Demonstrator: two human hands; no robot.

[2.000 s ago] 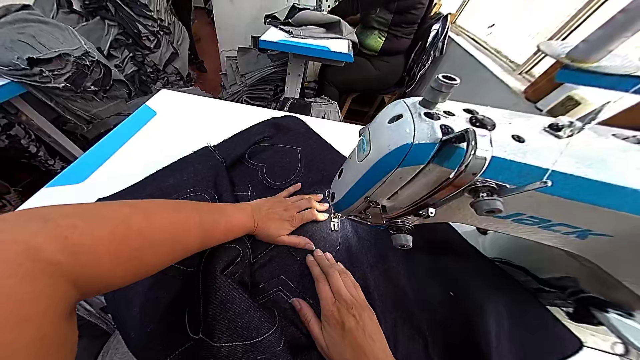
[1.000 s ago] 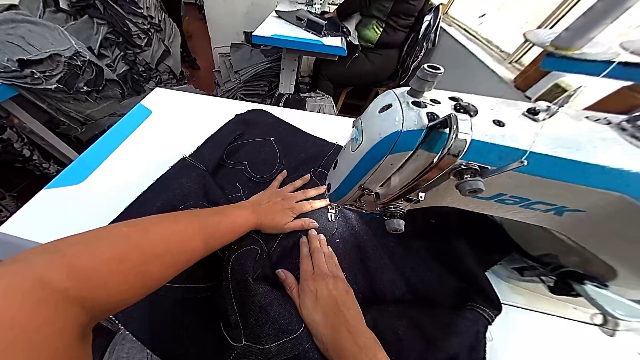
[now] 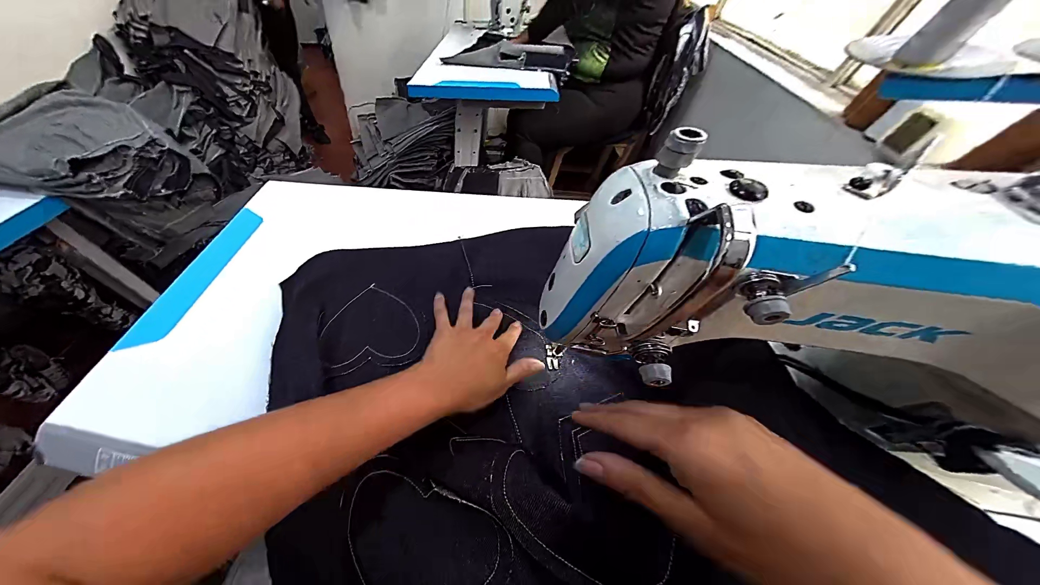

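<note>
Dark denim fabric (image 3: 357, 268) with light stitched heart outlines and angular lines lies over the white table, under a white and blue Jack sewing machine (image 3: 861, 268). My left hand (image 3: 471, 361) rests palm down on the denim, fingers spread, just left of the presser foot (image 3: 553, 356). Below and right of the foot is my right hand (image 3: 674, 455), thumb and fingertips at the denim beside an angular stitched line; its thumb and forefinger are apart, and nothing shows between them. The machine head hides part of the fabric behind it.
The white table's blue edge (image 3: 191, 280) runs along the left. Piles of grey and black fabric (image 3: 203, 97) stand beyond it. A person (image 3: 585, 73) sits at another table (image 3: 483, 88) at the back, near stacked cloth (image 3: 406, 138). Thread stands are at the upper right.
The denim has turned and shifted under the machine, with more stitched outlines showing. My right hand has moved to the right, away from my left hand, and my left hand's fingers now point more away from me.
</note>
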